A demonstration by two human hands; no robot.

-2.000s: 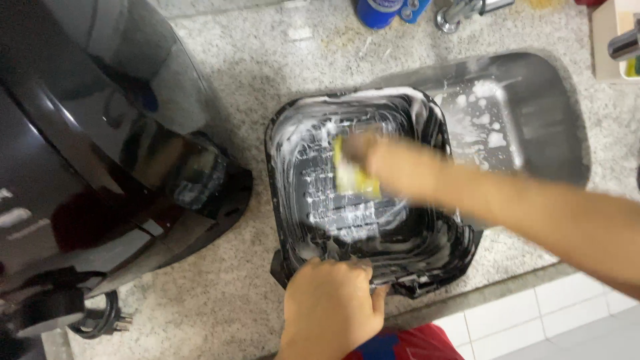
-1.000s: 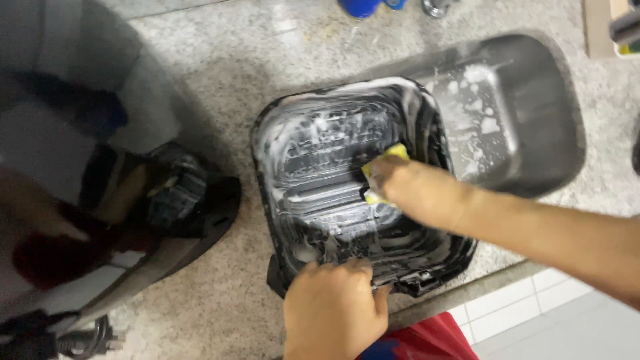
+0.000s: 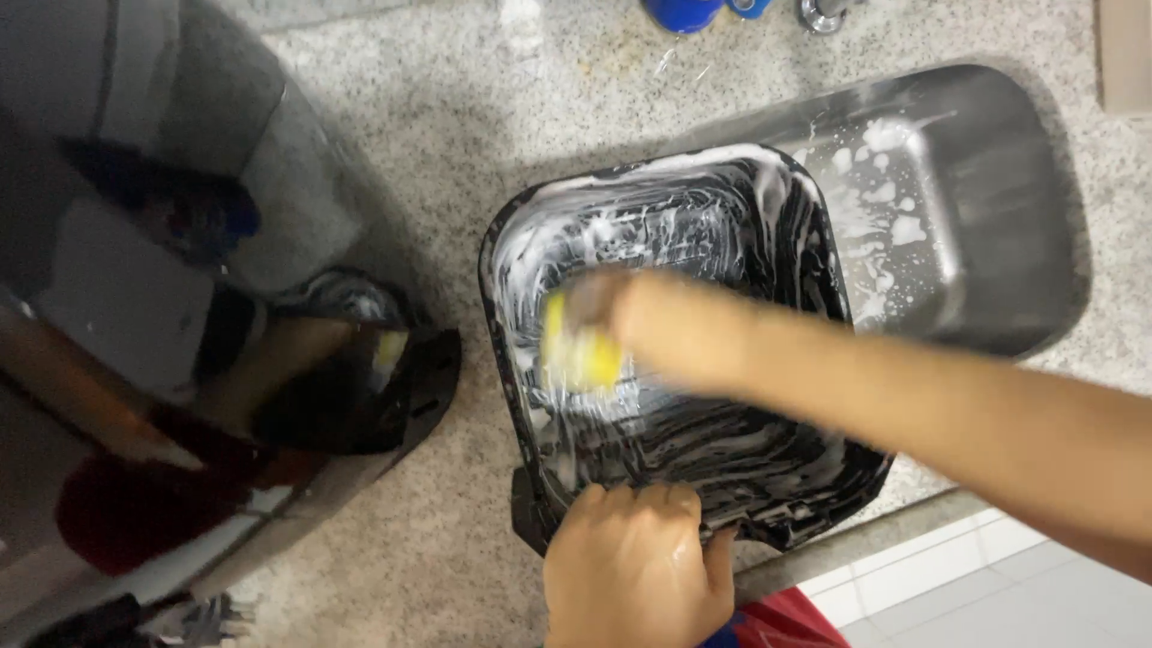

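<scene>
A black square air fryer basket (image 3: 774, 450), streaked inside with white foam, lies on the stone counter and overlaps the left part of the sink. My left hand (image 3: 634, 562) grips its near rim, fingers curled over the edge. My right hand (image 3: 630, 315), blurred, reaches in from the right and presses a yellow sponge (image 3: 585, 355) onto the foamy inside, toward the basket's left side. The fingertips of my right hand are partly hidden behind the hand and blur.
A large glossy black appliance (image 3: 180, 297) stands at the left, a plug (image 3: 202, 621) near its base. The steel sink (image 3: 1017, 225) holds foam spots. A blue container (image 3: 684, 11) and a metal fitting (image 3: 821, 13) are at the top edge; tiles (image 3: 972, 576) show below the counter.
My right hand and the sponge have moved from the basket's right side to its left side since a second ago. My left hand stays on the near rim.
</scene>
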